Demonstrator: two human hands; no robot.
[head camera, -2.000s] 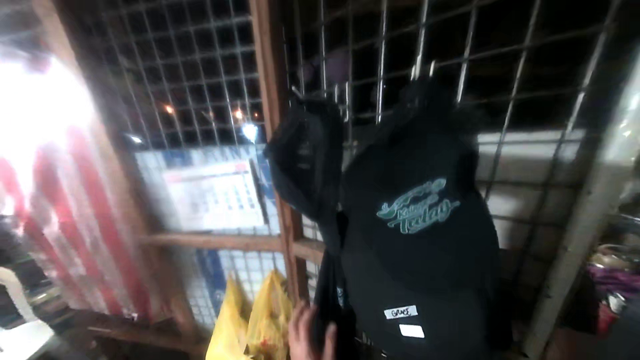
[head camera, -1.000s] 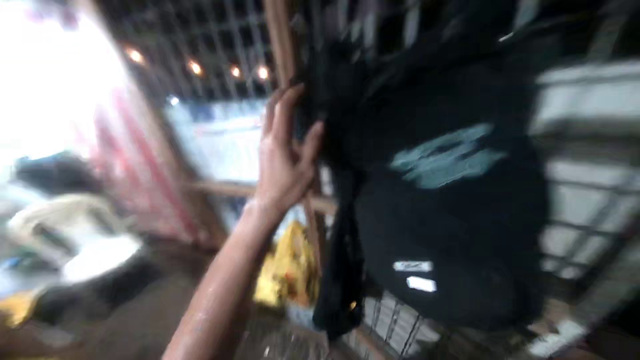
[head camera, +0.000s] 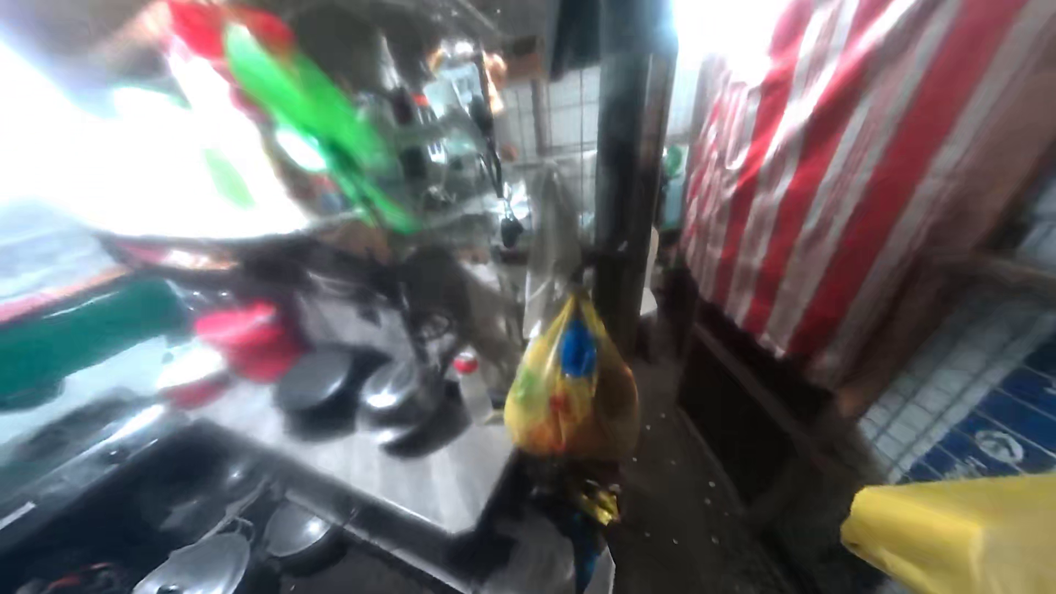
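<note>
Neither of my hands shows in the head view now. A yellow plastic bag (head camera: 573, 388), full and tied at the top, hangs beside the corner of a counter. A blue patch shows near its top. To its left a clear bottle with a red cap (head camera: 466, 365) stands on the light countertop (head camera: 412, 487). Dark and shiny metal pots (head camera: 394, 396) are close by. At the lower right edge is part of a yellow object (head camera: 957, 528), cut off by the frame. The view is blurred.
A red-and-white striped curtain (head camera: 866, 157) hangs on the right. A dark post (head camera: 623, 148) rises behind the bag. Metal pans or lids (head camera: 198, 569) lie at the lower left. A red container (head camera: 252, 338) and utensils (head camera: 510, 227) are farther back.
The view has swung far to the left, from the black bag on the wire grille to the counter. The hand seen near the wooden post a second ago is out of view.
</note>
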